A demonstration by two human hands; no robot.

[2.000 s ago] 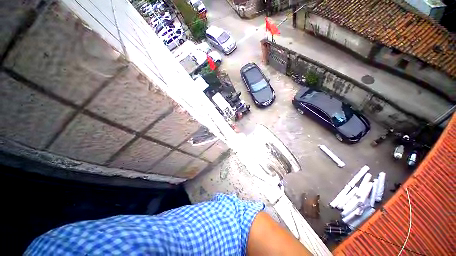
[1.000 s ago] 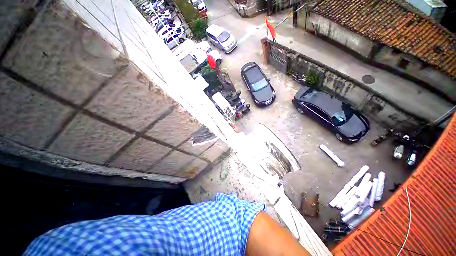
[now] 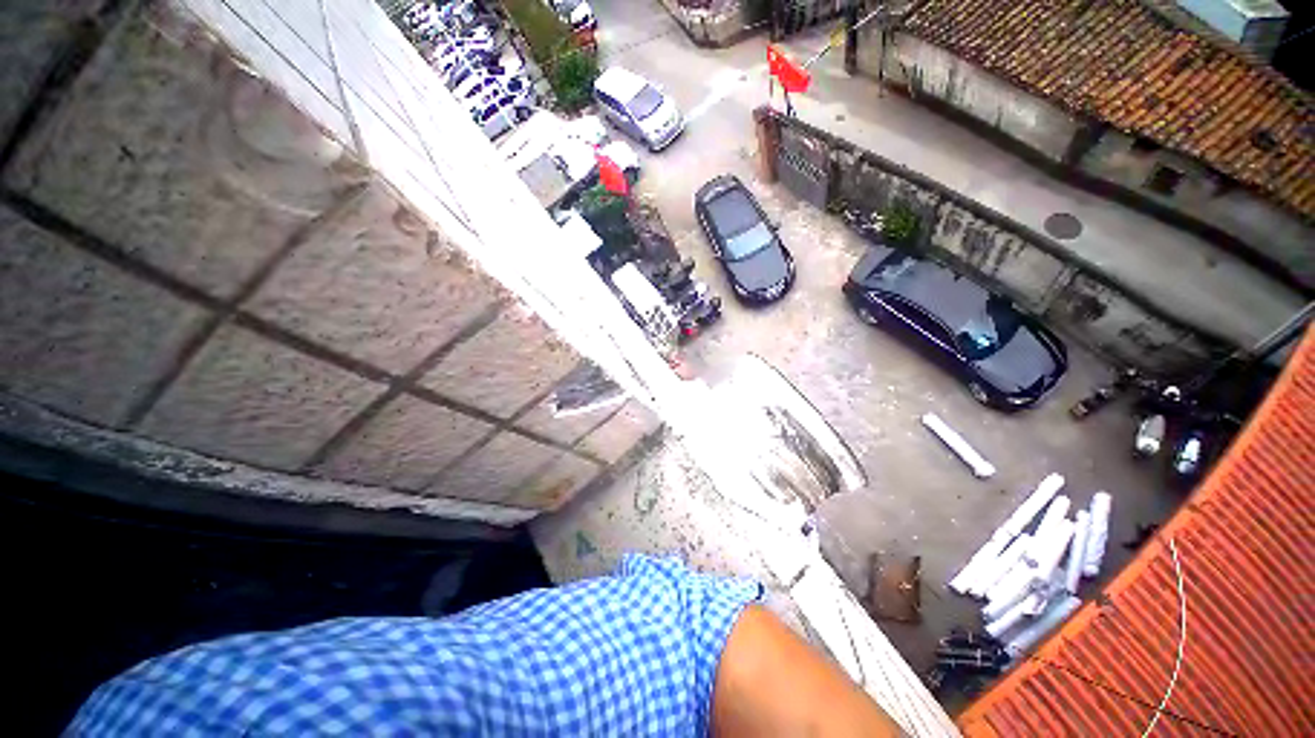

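A blue-white checked sleeve (image 3: 433, 670) crosses the bottom of the view, with a bare forearm (image 3: 793, 685) coming out of it and cut off by the lower edge. The arm lies over a rough grey-white ledge (image 3: 613, 519). Neither of my hands is in the picture, and I cannot tell what they hold. A wall of large grey tiles with dark joints (image 3: 289, 274) fills the left. A bright, pale outer wall face (image 3: 563, 310) runs diagonally down beside it.
Far below is a concrete yard with dark cars (image 3: 959, 329), a silver car (image 3: 638, 110), motorbikes, red flags (image 3: 787, 69) and a pile of long white rolls (image 3: 1031, 562). An orange corrugated roof (image 3: 1226, 577) with a pale cable is at lower right. The lower left is dark.
The red flags below have shifted shape. The sleeve and forearm have hardly moved.
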